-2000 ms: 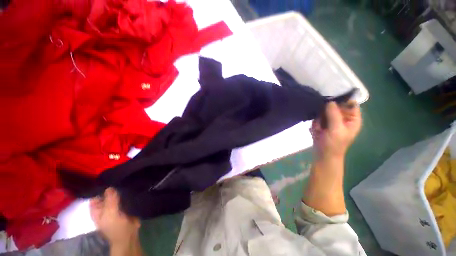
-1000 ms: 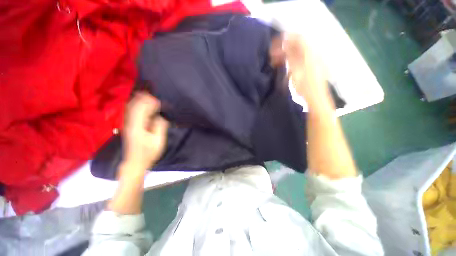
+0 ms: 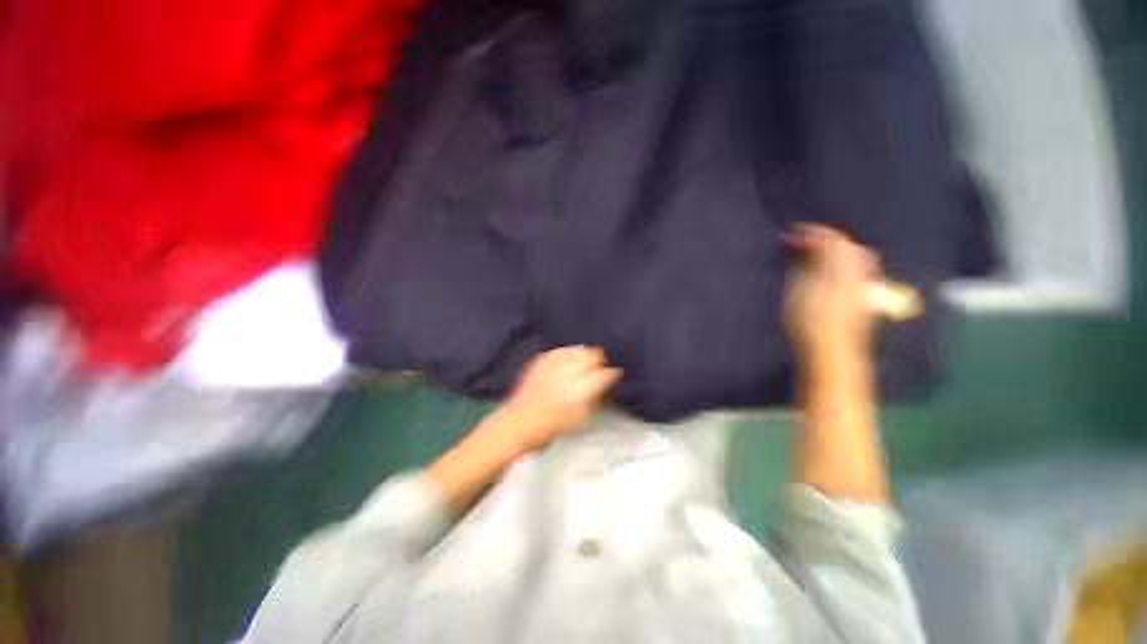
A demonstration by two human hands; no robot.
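Note:
A dark jacket (image 3: 566,214) lies spread over the white table, and its lower edge hangs over the table's front edge. The frame is blurred. My left hand (image 3: 560,393) is at the jacket's lower edge near my body, its fingers closed on the cloth. My right hand (image 3: 836,283) is on the right part of the jacket, farther from my body, with its fingers curled. Blur hides whether it grips the cloth or holds a tool.
A heap of red garments (image 3: 189,164) lies on the left. The white table (image 3: 271,330) shows between it and the jacket, and again at the right. Pale material (image 3: 138,434) lies below the red heap. A bin with yellow cloth (image 3: 1113,598) is at the lower right.
The jacket, earlier bunched between my hands, is now spread wider over the table. My left hand has moved right and toward my body; my right hand has moved nearer to me.

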